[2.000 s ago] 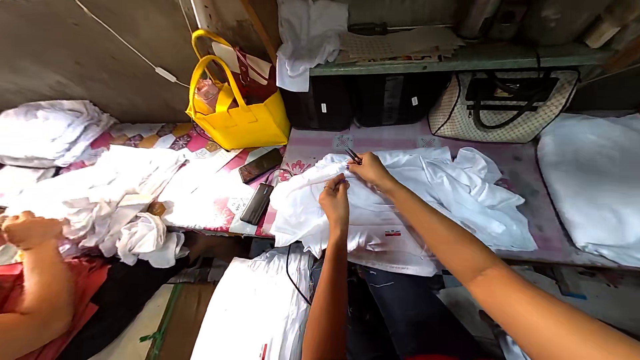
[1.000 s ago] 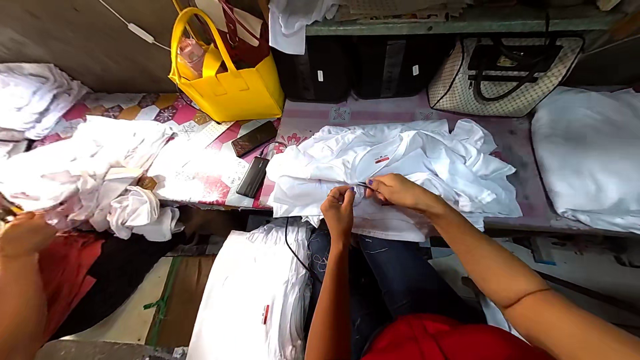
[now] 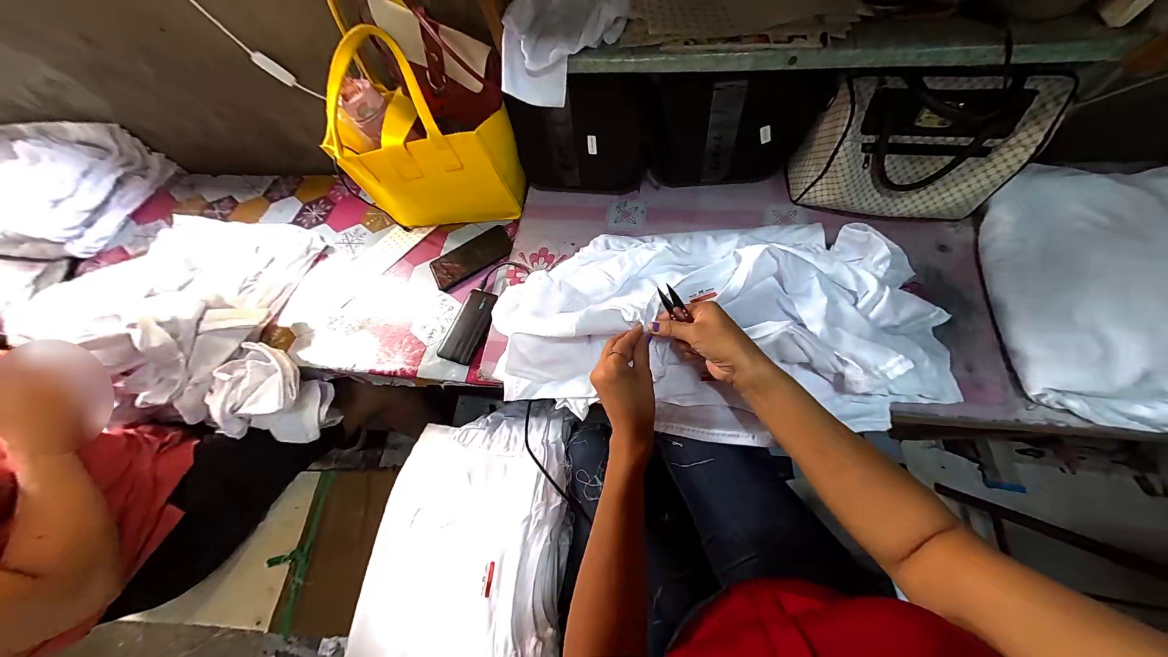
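Observation:
A crumpled white garment (image 3: 785, 301) lies spread on the table, its near edge hanging towards my lap. My left hand (image 3: 626, 370), with a ring on one finger, pinches its cloth near the front edge. Touching the left fingertips, my right hand (image 3: 707, 339) holds small black thread snips (image 3: 673, 303) whose parted blades point up and away from me, and its thumb and fingers meet the cloth too. A red and white label (image 3: 703, 297) shows on the garment just beyond the snips. Whether a thread lies between my fingertips is too small to tell.
Folded white garments (image 3: 447, 538) are stacked at my left knee. Left of the work lie a power bank (image 3: 468, 326) with a cable and a phone (image 3: 472, 257). Behind stand a yellow bag (image 3: 447, 178) and a checked bag (image 3: 922, 155). A co-worker (image 3: 64, 511) sits at far left beside white cloth.
The snips now stand upright in my right hand, pointing away from me; a second ago they lay lower between my hands. The co-worker's arm at left has moved.

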